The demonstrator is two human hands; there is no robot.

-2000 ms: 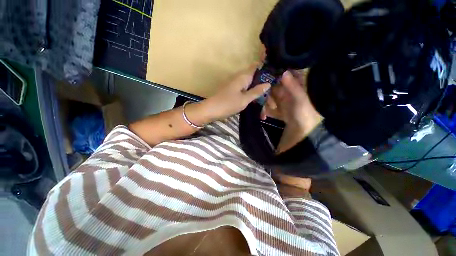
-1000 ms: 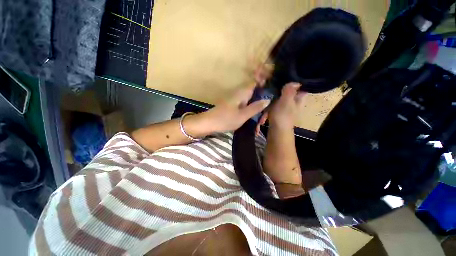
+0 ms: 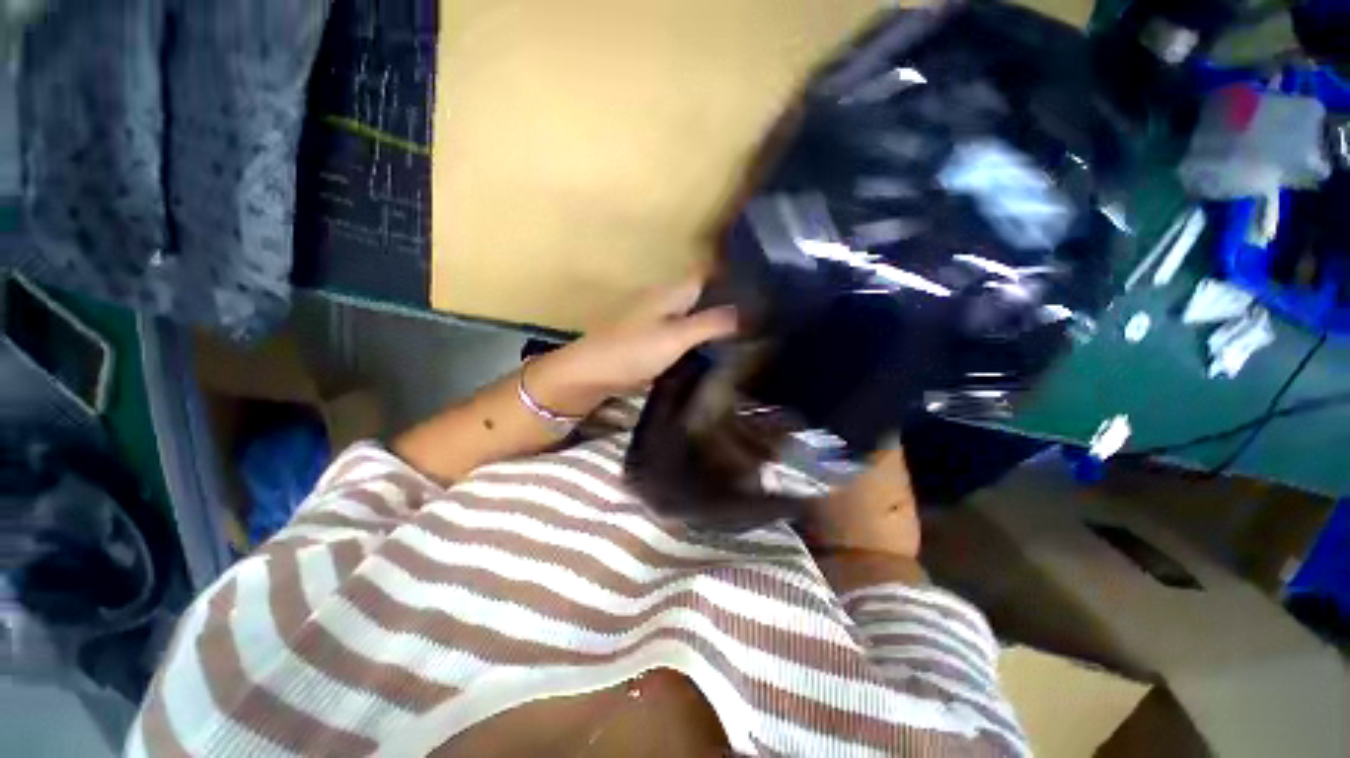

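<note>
The black headphones (image 3: 888,311) are held up over the bench's front edge, blurred by motion. A large glossy ear cup with bright reflections faces the camera. The dark headband (image 3: 666,452) curves below it, near my striped top. My left hand (image 3: 662,344), with a bracelet at the wrist, grips the headphones at their left side. My right forearm shows below the cup; most of my right hand is hidden behind the headphones, and its grip cannot be made out.
Brown cardboard (image 3: 578,163) lies on a black printed mat (image 3: 363,178). A grey patterned pouch (image 3: 230,163) is at upper left, a phone (image 3: 56,341) below it. At right are a blue tray (image 3: 1288,267), white scraps (image 3: 1236,329) and a dark cable. Cartons (image 3: 1184,607) stand below.
The headphones have turned and shifted: the glossy cup moved left and up over the cardboard, and the cushioned cup is no longer visible. My right hand has become mostly hidden.
</note>
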